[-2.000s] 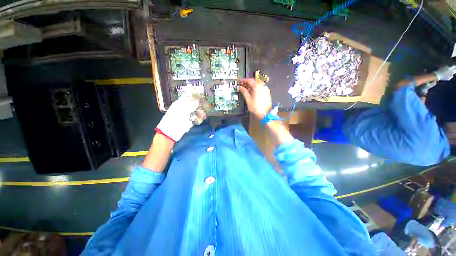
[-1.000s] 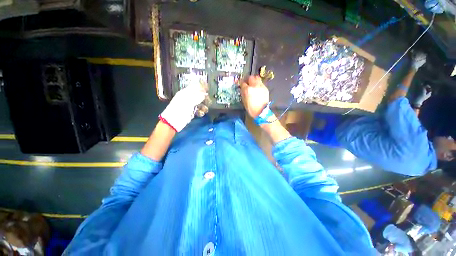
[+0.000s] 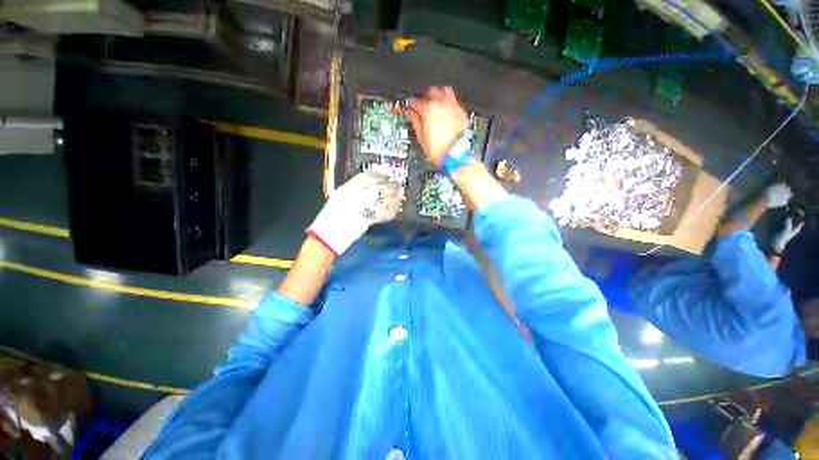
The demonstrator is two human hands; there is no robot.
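A dark carrier [image 3: 413, 208] on the bench holds green circuit boards two by two. The upper left board [image 3: 383, 133] and lower right board [image 3: 440, 196] show; the upper right one is mostly hidden by my right hand. My left hand [image 3: 357, 208], in a white glove with a red cuff, is curled over the lower left board [image 3: 384, 168], with a greyish clump of what look like small metal parts at its fingers. My bare right hand [image 3: 438, 126], with a blue wrist strap, has its fingertips at the upper left board's right edge; whether they hold a part is not visible.
An open cardboard box [image 3: 705, 211] with a heap of silver parts [image 3: 620, 180] lies right. A brass-coloured piece [image 3: 507, 171] lies between carrier and box. A blue coiled cord [image 3: 647, 61] crosses behind. A person in blue [image 3: 718, 305] is at right; a black cabinet [image 3: 135, 198] stands left.
My right hand has moved from beside the lower right board up and left to the upper boards. My left hand stays at the lower left board. The view has shifted.
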